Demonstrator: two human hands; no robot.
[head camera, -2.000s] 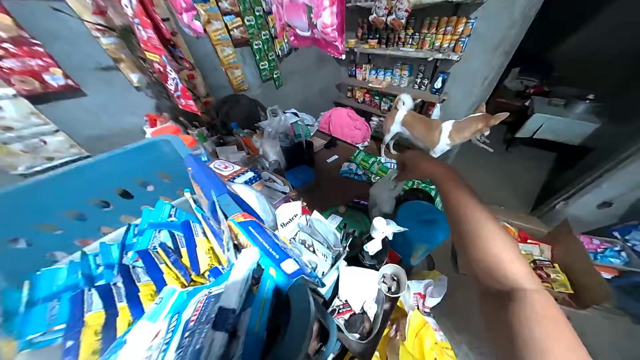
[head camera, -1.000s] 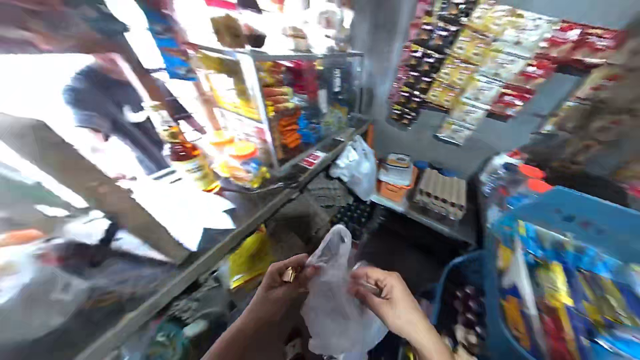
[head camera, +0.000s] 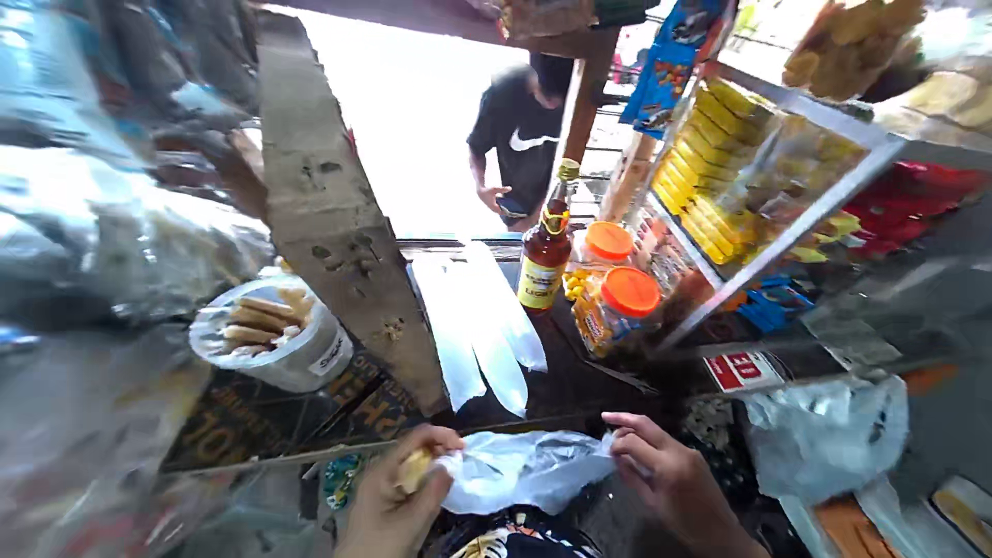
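A translucent plastic bag (head camera: 527, 473) is stretched sideways between my hands, low in the middle of the view. My left hand (head camera: 407, 484) grips its left edge and also holds a small yellowish item (head camera: 414, 470), blurred. The bag's right edge is pinched in my right hand (head camera: 659, 473). Just beyond the bag, pale strips (head camera: 484, 333) lie on the dark counter (head camera: 558, 395). Behind them stands a brown glass bottle (head camera: 545, 260) with a yellow label, beside two jars with orange lids (head camera: 630, 291).
A plastic tub (head camera: 306, 356) of stick-shaped pieces stands at left, next to a slanting wooden post (head camera: 341, 201). On the right are a framed display case (head camera: 806, 232) with packets and a hanging plastic bag (head camera: 829, 434). A person (head camera: 519, 139) stands outside the opening.
The view has swung from the shelves and dog to the counter opening. The bag, bunched upright between my hands one second ago, is now spread wide, and my hands are farther apart.
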